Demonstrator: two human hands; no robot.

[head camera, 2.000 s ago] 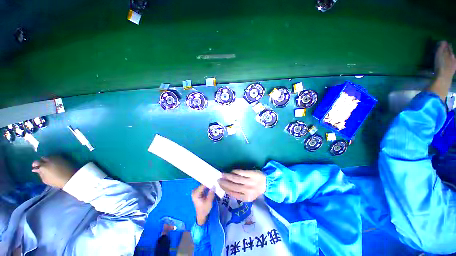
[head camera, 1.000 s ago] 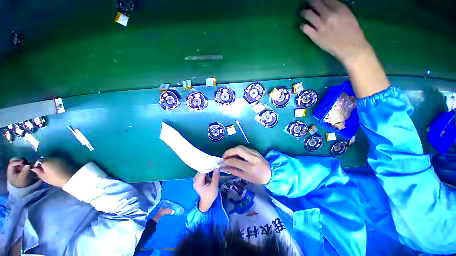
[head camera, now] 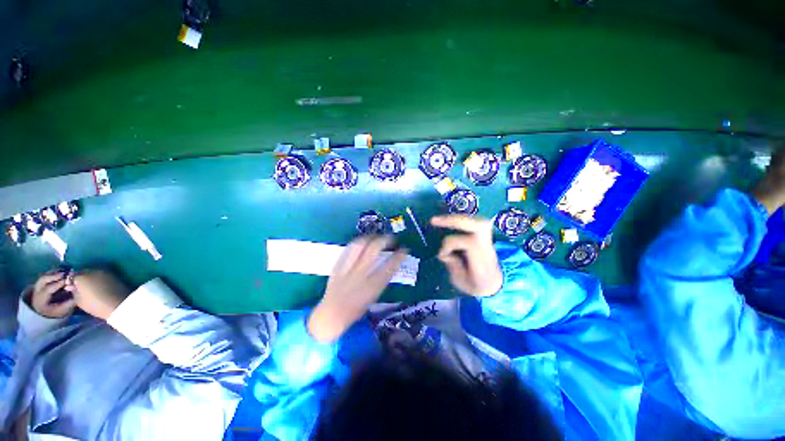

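Observation:
The long white sticker strip [head camera: 301,257] lies flat on the green bench, partly covered by my left hand [head camera: 360,271]. My left hand is palm down and blurred, its fingertips by a round module [head camera: 372,221] with a small white battery [head camera: 397,224] beside it; whether it grips anything is hidden. My right hand [head camera: 467,251] is raised right of the strip, its index finger extended and apart from the thumb, with nothing visible in it. A thin pale stick [head camera: 417,226] lies between the hands.
More round modules [head camera: 437,160] with batteries lie behind and right of my hands. A blue bin [head camera: 621,194] holds pale pieces. The dark green belt [head camera: 482,82] runs behind. A neighbour's hands [head camera: 99,293] are at left; another person's blue sleeve [head camera: 710,284] is at right.
The strip has gone from my hands to flat on the bench. My hands have separated and moved forward over the bench. The right neighbour's arm has drawn back from the belt. Belt modules have shifted left.

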